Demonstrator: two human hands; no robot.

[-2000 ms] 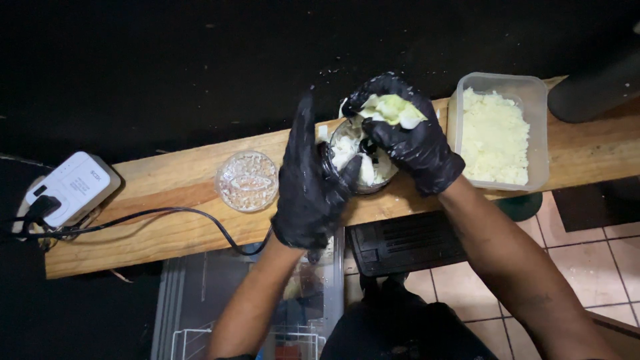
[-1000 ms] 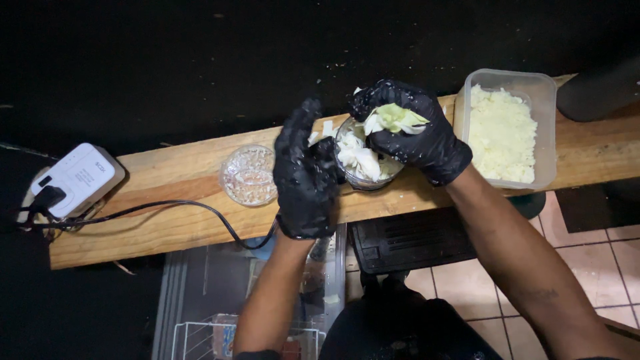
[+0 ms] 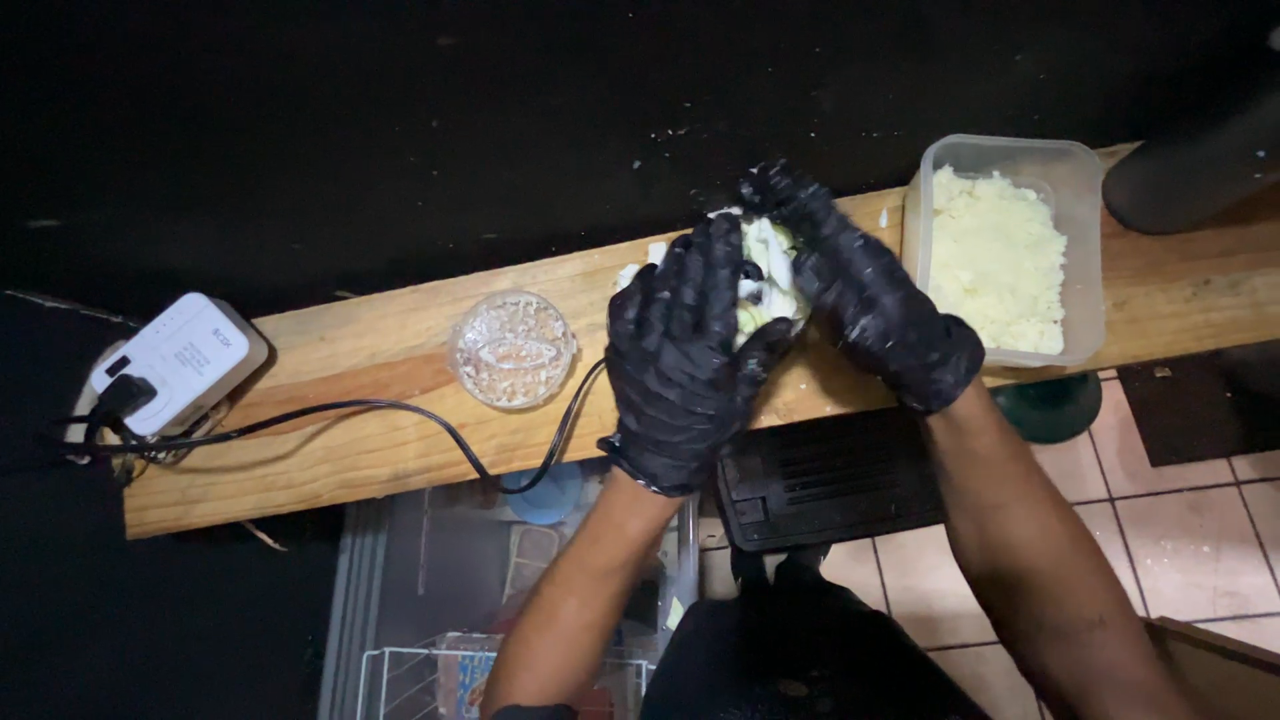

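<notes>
Both my hands wear black gloves and meet around a small chopper bowl on a wooden plank (image 3: 380, 370). White and pale green vegetable pieces (image 3: 765, 270) fill the bowl around a dark central post. My left hand (image 3: 680, 350) lies along the bowl's left side, fingers extended, thumb near its lower rim. My right hand (image 3: 860, 290) curves over the right side, its fingertips at the upper edge; whether it grips a piece is unclear. A clear round lid (image 3: 512, 350), speckled with food bits, lies left of my hands. Finely chopped pale food (image 3: 1000, 265) sits in a translucent plastic container (image 3: 1085, 260) at right.
A white power adapter (image 3: 185, 360) with a black plug stands at the plank's left end. Its black cord (image 3: 370, 405) runs along the plank towards my left hand. A dark cylindrical object (image 3: 1190, 180) is at the right. Below are a glass-topped case (image 3: 450, 560) and a tiled floor (image 3: 960, 580).
My right hand, earlier holding a pale green vegetable chunk above the bowl, has come down over its right side. My left hand has closed in against the bowl from the left.
</notes>
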